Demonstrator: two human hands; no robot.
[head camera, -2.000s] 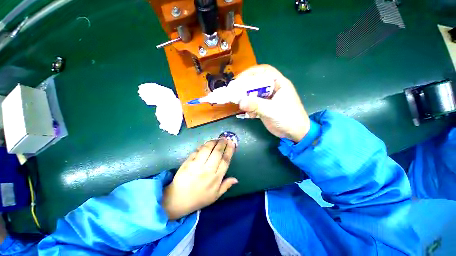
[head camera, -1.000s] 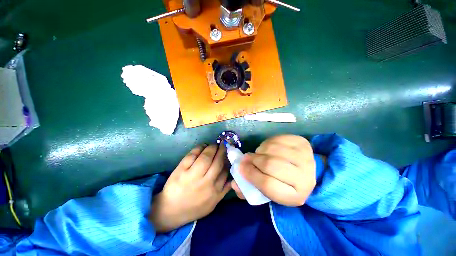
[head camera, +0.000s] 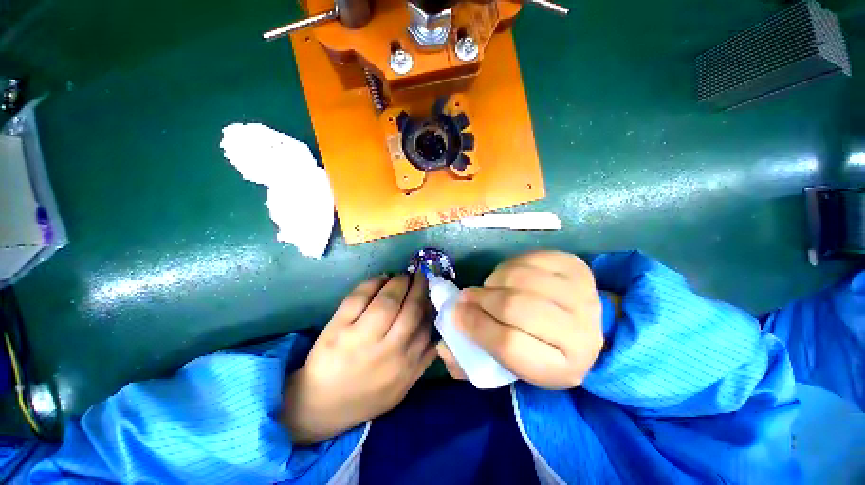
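A small round dark-and-silver workpiece (head camera: 434, 258) lies on the green bench just in front of the orange press base. My right hand (head camera: 536, 320) is closed around a white glue bottle (head camera: 470, 349), its blue nozzle tip pointing down at the workpiece. My left hand (head camera: 365, 350) lies at the workpiece's near left edge, with its fingertips against it. The toggle press (head camera: 332, 170) stands beyond, with the black toothed locating nest (head camera: 434, 142) on its base. No workpiece shows in the nest's dark centre hole.
A crumpled white wipe (head camera: 289, 189) lies left of the base. A pale flat strip (head camera: 514, 221) lies along its front edge. A grey perforated block (head camera: 773, 59) is at the right rear, a black-and-silver item (head camera: 837, 225) at far right, and a white box (head camera: 19, 204) at far left.
Since two seconds ago, my right hand has brought the bottle from over the press base down to the workpiece. The view has moved closer. Over the last second the hands have barely moved.
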